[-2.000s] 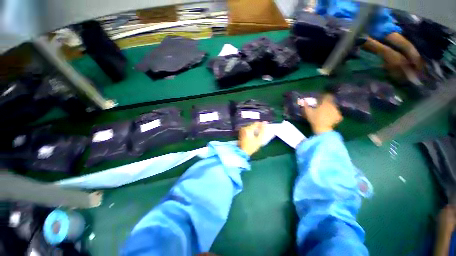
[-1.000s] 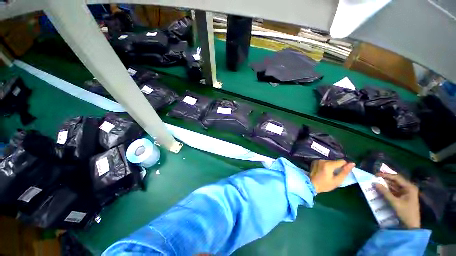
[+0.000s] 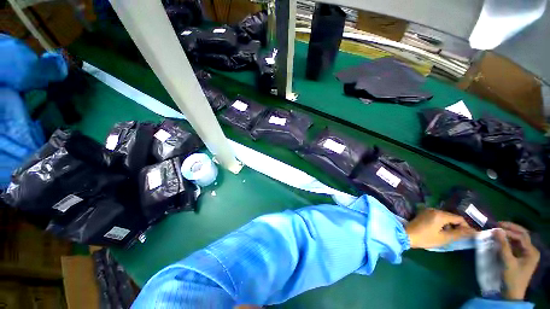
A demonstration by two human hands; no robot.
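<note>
My left hand (image 3: pixel 439 229) is closed on the label strip, with the pale-blue backing paper (image 3: pixel 283 174) trailing from it to the far left. My right hand (image 3: pixel 517 256) is at the right, its fingers on the label strip (image 3: pixel 489 265), which hangs down, blurred. Whether a loose label is at my right fingertips cannot be told. Just beyond my hands lies a black bagged parcel (image 3: pixel 473 208) with a white label. More labelled bagged parcels (image 3: pixel 386 178) lie in a row on the green conveyor belt.
A pale-blue roll (image 3: pixel 199 169) stands beside piled labelled bags (image 3: pixel 78 187) on the near bench. Flat black bags (image 3: pixel 384 80) and bunched parcels (image 3: pixel 464 133) lie on the far ledge. A grey metal post (image 3: pixel 181 84) stands at centre left. A person's blue sleeve (image 3: pixel 21 78) is at the left edge.
The view has swung left, so the parcels sit further right. Both hands stay on the strip. The blue-sleeved person has come into view at the left.
</note>
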